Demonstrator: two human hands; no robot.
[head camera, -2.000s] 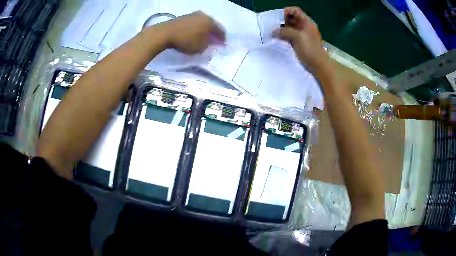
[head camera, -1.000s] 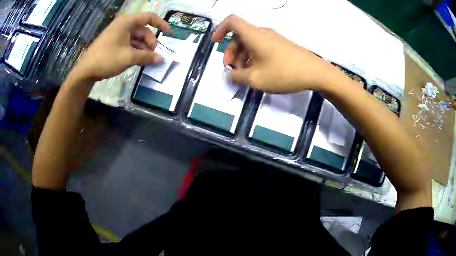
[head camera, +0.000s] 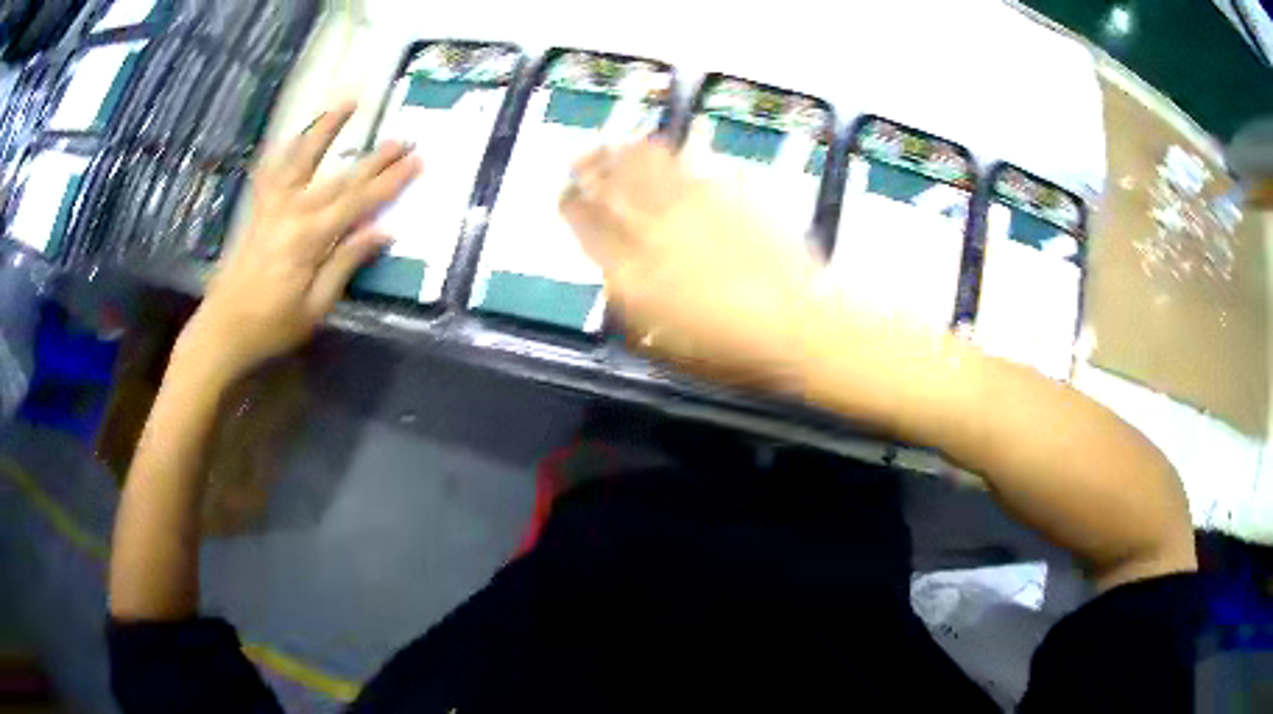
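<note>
Several black-rimmed units lie side by side in a clear blister tray (head camera: 482, 332), each with a white panel, teal bands and a green circuit board at its top. My left hand (head camera: 310, 230) is over the leftmost unit (head camera: 450, 154), its fingers spread and nothing seen in it. My right hand (head camera: 670, 251) is blurred, over the second unit (head camera: 538, 300) and the third unit (head camera: 754, 161). Its fingertips are close together over the second unit's white panel. Whether it holds anything cannot be told.
Ridged stacked trays (head camera: 182, 126) stand at the left. Large white paper (head camera: 894, 56) lies behind the tray. Brown cardboard (head camera: 1159, 321) with white scraps (head camera: 1187, 209) is at the right. The bench's front edge runs below the tray, with floor beyond it.
The view first swung toward the tray's left end. My left hand has since opened flat at the leftmost unit, and the paper-like piece by it is gone from view. My right hand has shifted lower left.
</note>
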